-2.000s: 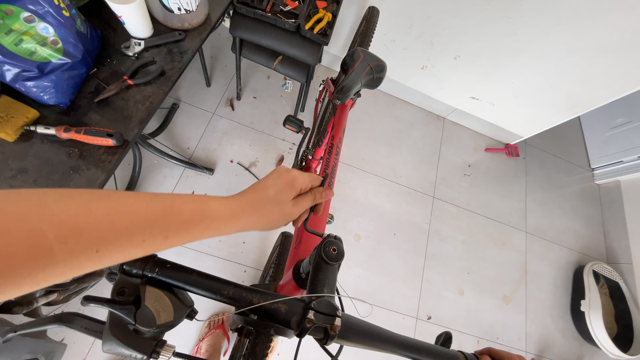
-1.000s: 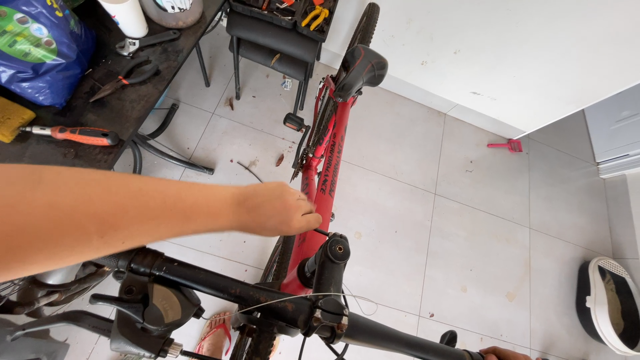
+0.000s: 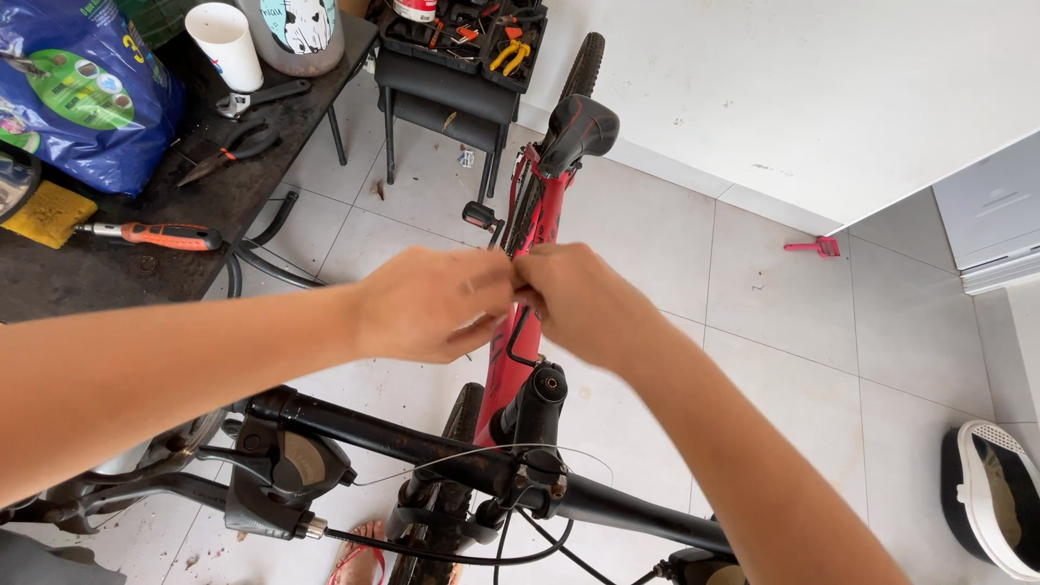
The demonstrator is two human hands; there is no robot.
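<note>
Over the red top tube [image 3: 513,366] of a bicycle, my left hand [image 3: 439,305] and my right hand [image 3: 573,301] meet at the fingertips. A black bent hex key [image 3: 512,345] runs from under my right fingers to the rear side of the black handlebar stem [image 3: 540,398]. My right fingers appear closed on its upper end. My left fingers are bent and blurred; whether they grip anything is hidden. Below my hands lies the black handlebar [image 3: 390,435], with a brake lever and shifter [image 3: 284,471] on it. A thin loose wire [image 3: 455,457] arches across the stem.
The dark table [image 3: 244,203] at left holds pliers [image 3: 236,153], an adjustable wrench [image 3: 264,97], an orange-handled tool [image 3: 171,236], a sponge [image 3: 53,215] and a blue bag [image 3: 89,89]. Beyond it, a toolbox [image 3: 455,53] sits on a black chair [image 3: 447,85]. A litter tray [image 3: 975,496] stands at lower right.
My right hand has come from the handlebar's right end at the lower edge up to my left hand. My left hand has moved slightly away from the stem since one second ago.
</note>
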